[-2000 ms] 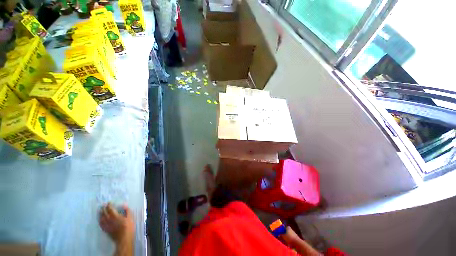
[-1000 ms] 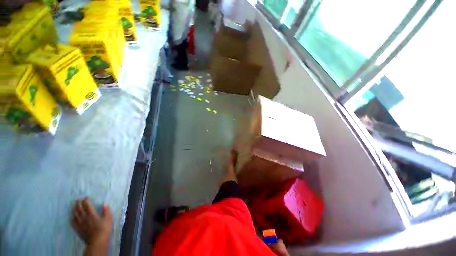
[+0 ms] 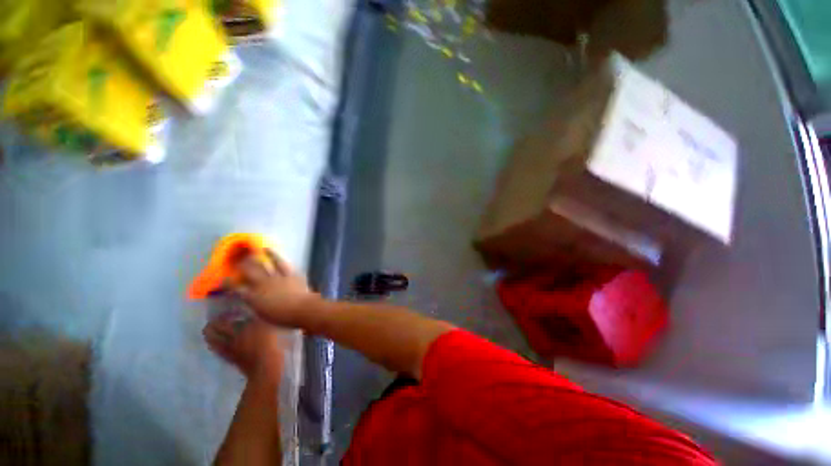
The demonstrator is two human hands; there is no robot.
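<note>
The orange tape dispenser (image 3: 219, 266) is over the whitish sheeting of the table (image 3: 191, 205), left of centre, with a dark blue part at its lower edge. My right hand (image 3: 271, 289) reaches across from the right and is closed on the dispenser's right side. My left hand (image 3: 239, 340) is just below it, with curled fingers close to the dispenser's underside. Blur hides whether my left hand touches the dispenser or holds anything.
Yellow gift boxes (image 3: 77, 91) stand at the table's far left. A brown cardboard surface (image 3: 46, 400) lies at the near left. Right of the table are a tan carton (image 3: 670, 150), a red stool (image 3: 592, 314), a dark sandal (image 3: 381, 282) and scattered yellow and white bits on the floor.
My right hand has swung the dispenser left from beside my body to over the table. My left hand has changed from spread flat on the sheeting to curled beside it. The view has shifted.
</note>
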